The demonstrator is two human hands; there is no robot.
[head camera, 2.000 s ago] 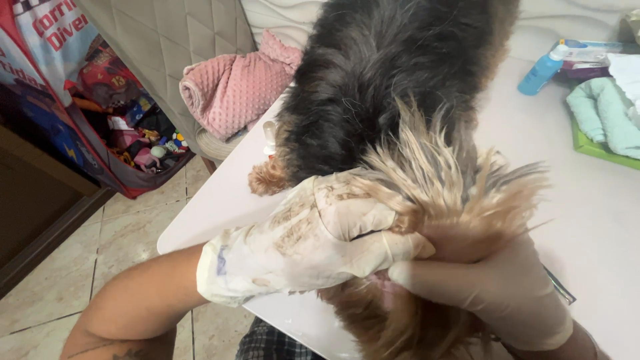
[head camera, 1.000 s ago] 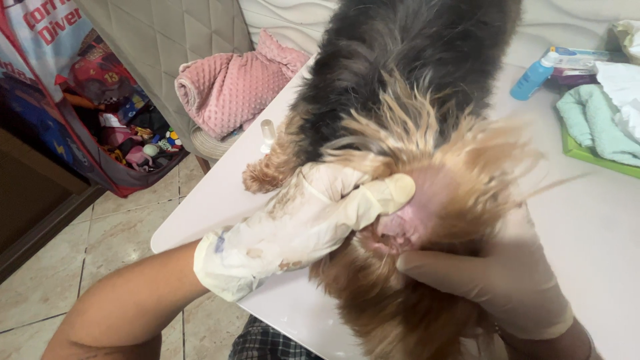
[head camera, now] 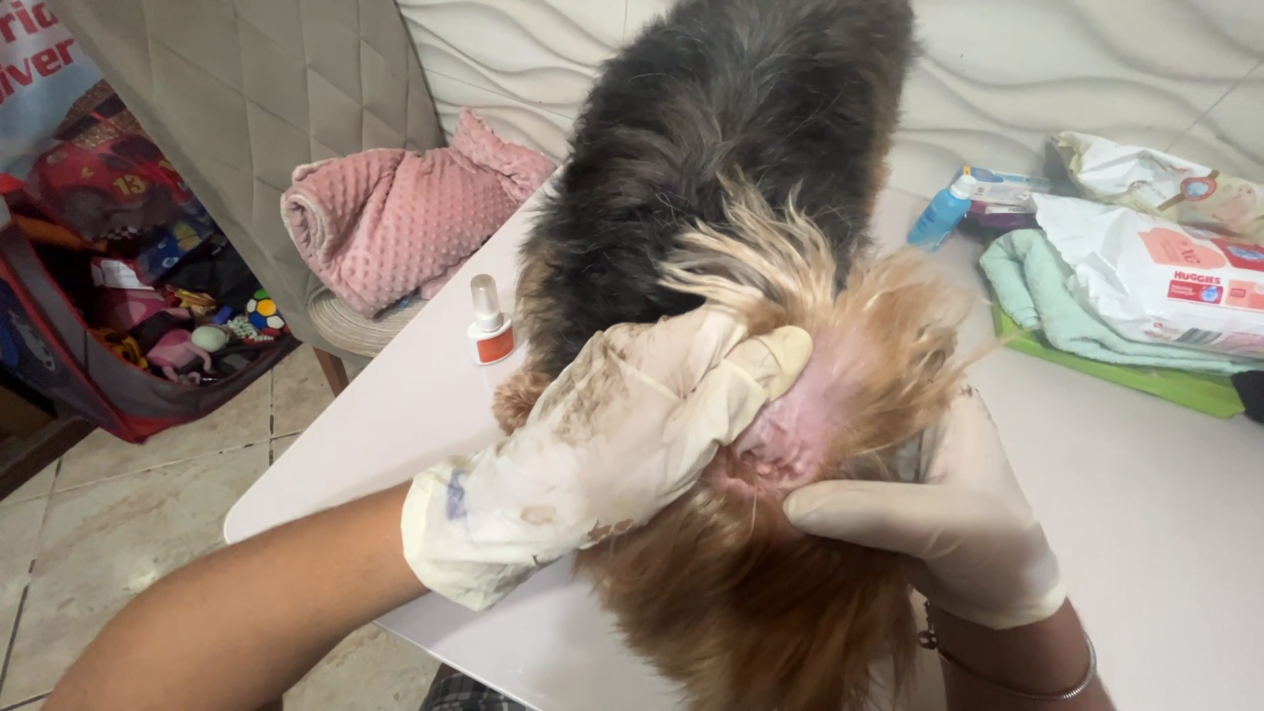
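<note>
A long-haired dog (head camera: pixel 731 128), black on the back and tan on the head, is on a white table (head camera: pixel 395 464). Its ear (head camera: pixel 800 420) is folded back, so the pink inner skin and ear opening show. In a stained pale glove, my left hand (head camera: pixel 612 434) holds the ear flap, its thumb on the inner skin. Gloved as well, my right hand (head camera: pixel 938 504) rests against the head on the other side, the thumb just below the ear opening and the other fingers largely hidden. Left of the dog, a small white bottle with an orange label (head camera: pixel 491 331) stands upright.
A pink textured blanket (head camera: pixel 395 217) lies on a chair at the left, beside a toy bin (head camera: pixel 148 395). At the right are a blue bottle (head camera: pixel 938 215), a Huggies wipes pack (head camera: pixel 1175 281) and a mint towel (head camera: pixel 1057 306) on a green tray (head camera: pixel 1145 383). A textured wall (head camera: pixel 1086 79) stands behind.
Two seconds ago fur and my left fingers covered the ear opening; the ear was then folded open, and its pink inside shows. The small white bottle is now more fully visible.
</note>
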